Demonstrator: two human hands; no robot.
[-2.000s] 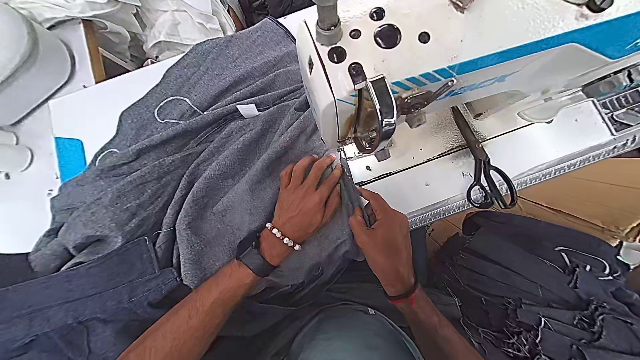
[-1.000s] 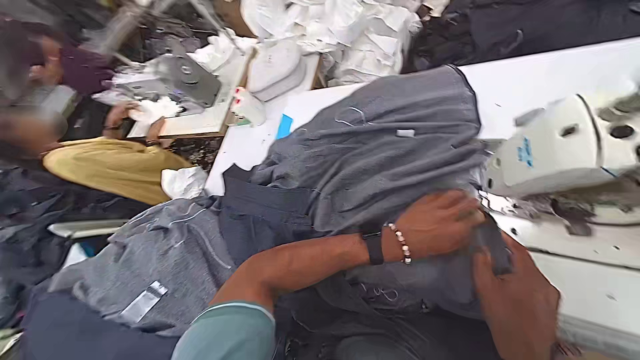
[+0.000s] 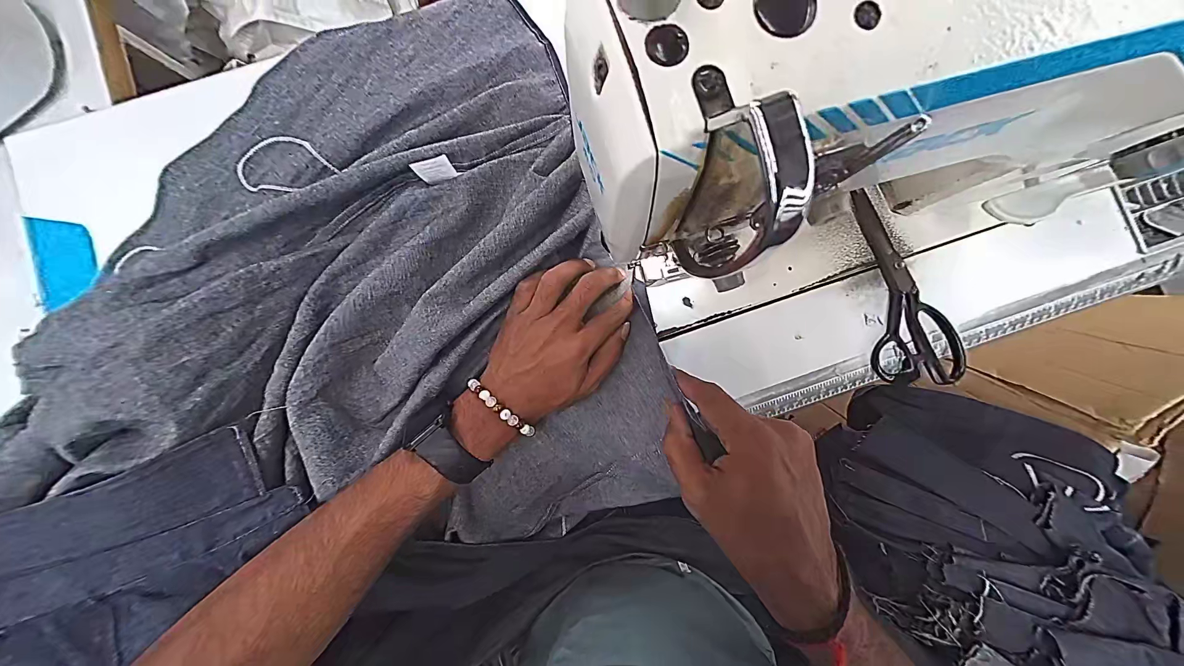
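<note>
A heather-grey knit garment [image 3: 416, 305] with a small white label [image 3: 434, 168] and loose white drawcord-like loops spreads over the white table, its right edge at the needle area of a white-and-blue industrial sewing machine [image 3: 615, 120]. My left hand [image 3: 560, 342], with a bead bracelet and a dark wristwatch, lies flat on the cloth, fingertips beside the presser foot [image 3: 659, 264]. Lower right, my right hand [image 3: 749, 481] pinches the garment's edge, where a dark strip shows between thumb and fingers. The needle's tip cannot be made out.
Black-handled scissors [image 3: 902, 305] lie on the machine bed to the right, handles over the table's front edge. Dark cut fabric pieces [image 3: 999, 518] are piled on brown cardboard [image 3: 1091, 361] at lower right. Dark navy cloth [image 3: 139, 546] lies at lower left.
The view swung left, showing another person at a machine, and has come back to the sewing machine. Both hands are at the cloth by the needle area, much as two seconds ago.
</note>
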